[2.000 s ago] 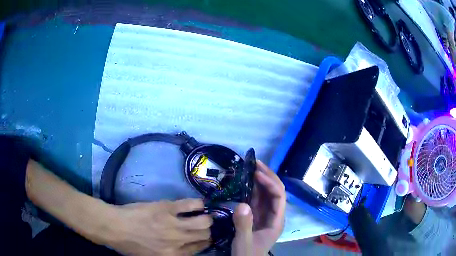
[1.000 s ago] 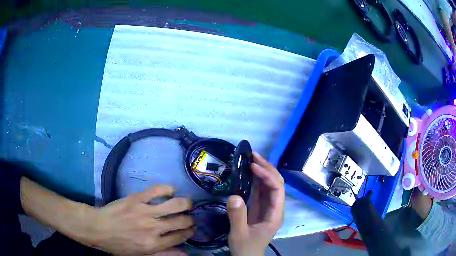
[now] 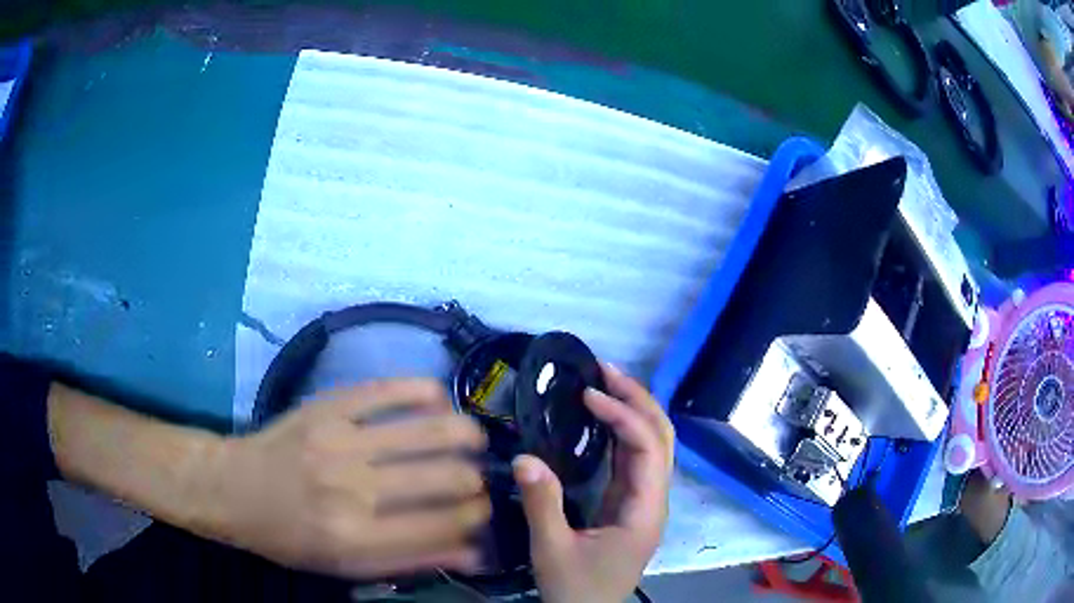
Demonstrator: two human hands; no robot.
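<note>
A black headset with a curved headband [image 3: 294,353] lies on the white foam mat [image 3: 495,200]. Its upper ear cup [image 3: 481,365] is open, with a yellow and white part inside. My right hand [image 3: 607,495] holds a round black speaker plate [image 3: 563,406] by its edge between thumb and fingers, tilted over the right part of the open cup. Pale oval marks show on the plate. My left hand [image 3: 353,483] is blurred, over the lower cup, which it mostly hides; I cannot tell whether its fingers grip anything.
A blue tray [image 3: 724,283] at the right holds a black and white screw feeder [image 3: 901,365] with clear plastic on top. A pink fan [image 3: 1036,395] stands beyond it. Headphones [image 3: 968,106] lie on the green conveyor at top right. Another person's sleeve [image 3: 1025,542] shows at lower right.
The speaker plate has turned from nearly edge-on to more face-up and moved left over the open cup, covering more of it. My left hand has moved slightly right and up.
</note>
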